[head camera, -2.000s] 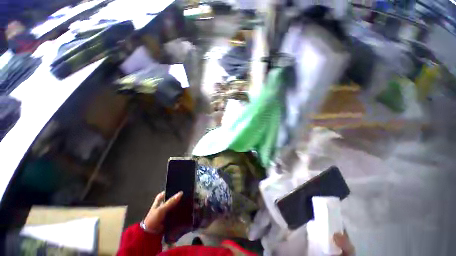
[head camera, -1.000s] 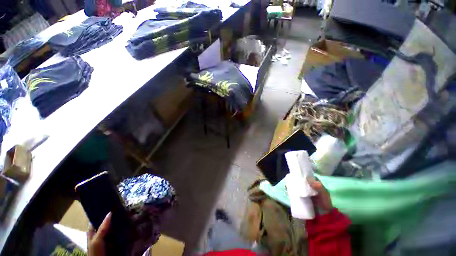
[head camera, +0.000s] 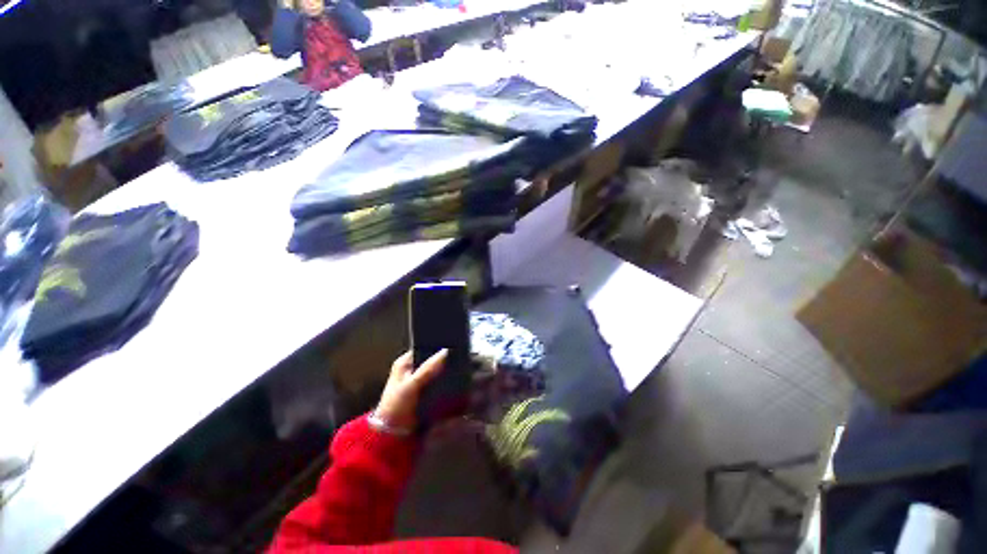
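Observation:
My left hand [head camera: 407, 392], in a red sleeve, grips a black smartphone [head camera: 439, 322] held upright. A crumpled blue-and-white floral cloth item [head camera: 507, 340] shows just right of the phone; whether my fingers also hold it is hidden. Behind it lies a dark printed garment panel [head camera: 579, 379] with a yellow motif, beside a white sheet or board [head camera: 639, 314]. A white oblong packet [head camera: 928, 531] shows at the bottom right edge, cut off. My right hand is out of the picture.
A long white table [head camera: 249, 314] runs from lower left to upper right with stacks of dark printed panels [head camera: 400, 184]. A person [head camera: 328, 43] is behind it. A tilted brown carton [head camera: 898, 325] and dark cloth are at right; white scraps lie on the floor.
The view has swung towards the white table. My left hand, still with the phone, now shows nearer the middle. My right hand and the second phone have left the picture.

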